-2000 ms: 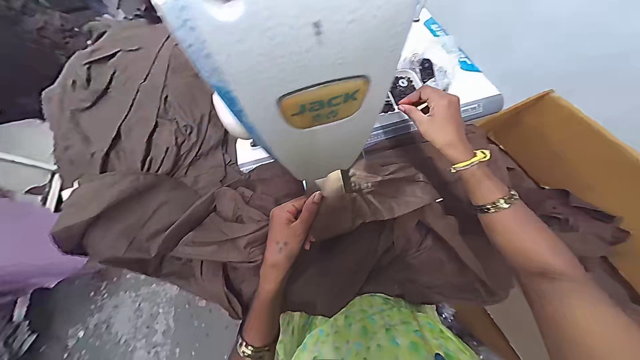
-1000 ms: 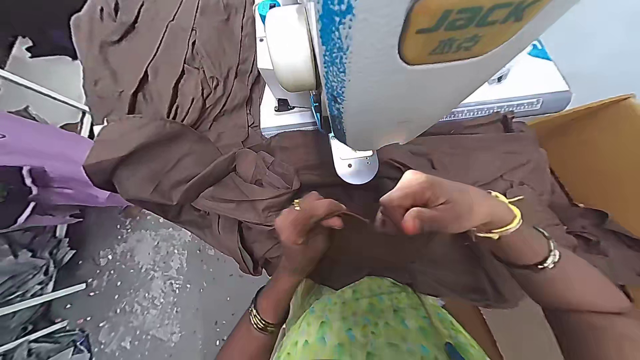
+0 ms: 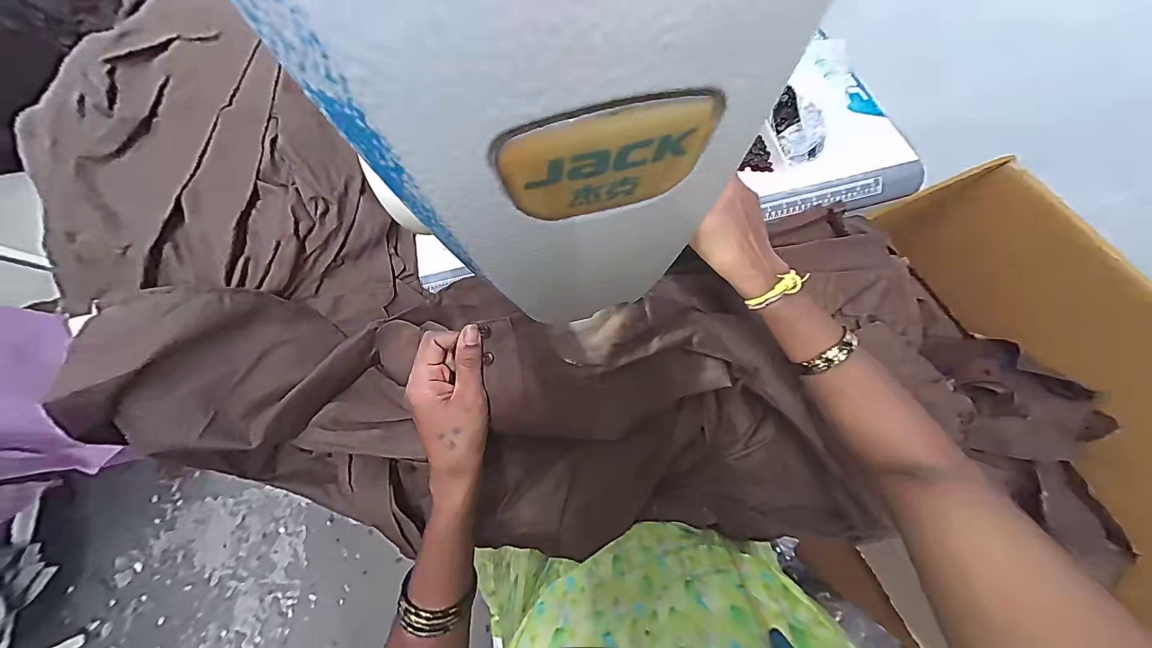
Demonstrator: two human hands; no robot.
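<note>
The white and blue head of a Jack sewing machine [image 3: 576, 117] fills the upper middle. Brown fabric [image 3: 594, 450] lies across beneath it and spreads to both sides. My left hand [image 3: 447, 378], left of the machine head's lower end, pinches the fabric between thumb and fingers beside two small dark buttons [image 3: 487, 346]. My right hand [image 3: 733, 229] reaches behind the right side of the machine head, near dark buttons [image 3: 758, 155] on the white machine bed; its fingers are hidden, so what it holds does not show.
A clear plastic bag [image 3: 799, 135] with dark contents rests on the machine bed [image 3: 846, 171], which carries a printed ruler. An open cardboard box [image 3: 1035, 261] stands at the right, with brown fabric reaching into it. Purple cloth [image 3: 31, 396] hangs at the left, above a grey floor [image 3: 225, 540].
My right hand has moved from beside my left hand, below the machine head, to the dark buttons behind it. The view has shifted strongly.
</note>
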